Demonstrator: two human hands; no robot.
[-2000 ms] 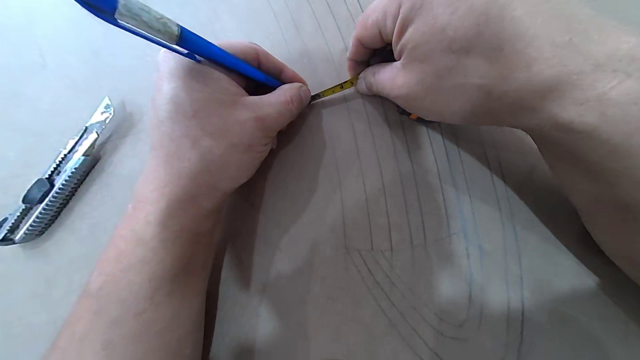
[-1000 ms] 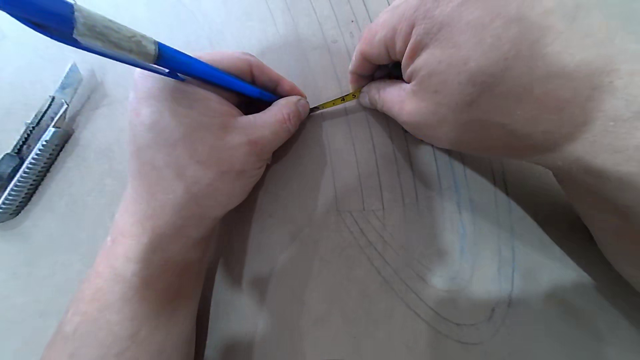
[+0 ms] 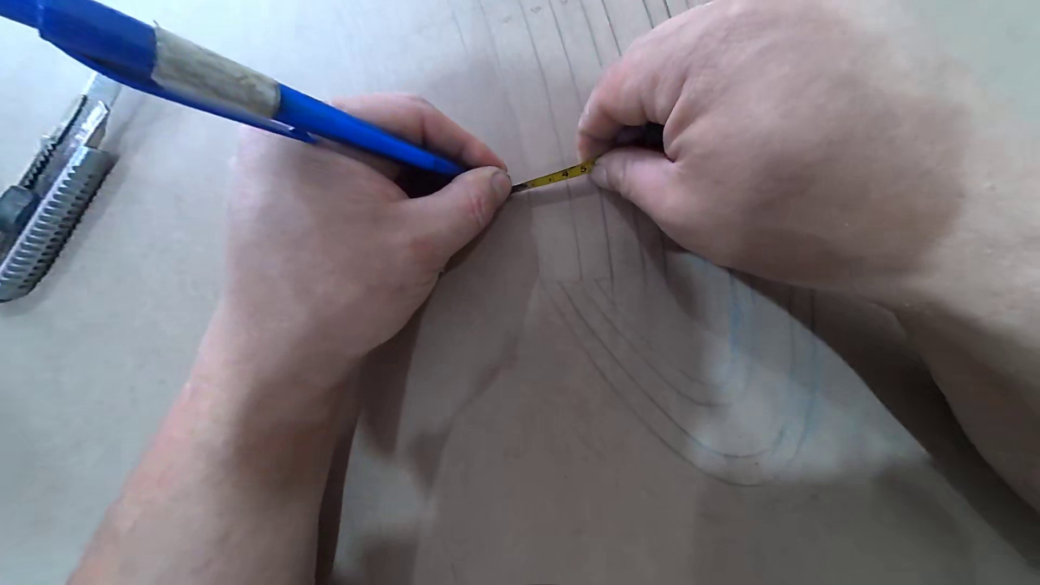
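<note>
A yellow tape measure blade [image 3: 556, 176] stretches between my two hands, close above a board or sheet [image 3: 561, 504] bearing drawn lines. My left hand [image 3: 349, 219] pinches the blade's left end between thumb and fingers and also holds a blue pen [image 3: 349, 126], with a strip of tape round its barrel, slanting up to the left. Thumb and forefinger of my right hand [image 3: 780, 138] grip the blade's other side; whatever lies inside that fist is mostly hidden. Pencil and blue lines, some straight and some curved, run beneath and below the hands.
On the surface at the far left lies a utility knife [image 3: 57, 219] with a ribbed metal body, partly cut off by the view's edge. My forearms and their shadows cover parts of the drawing at the lower left and right.
Both hands keep their hold on the tape blade. An orange bit showing under my right hand two seconds ago is out of sight. The view has moved closer.
</note>
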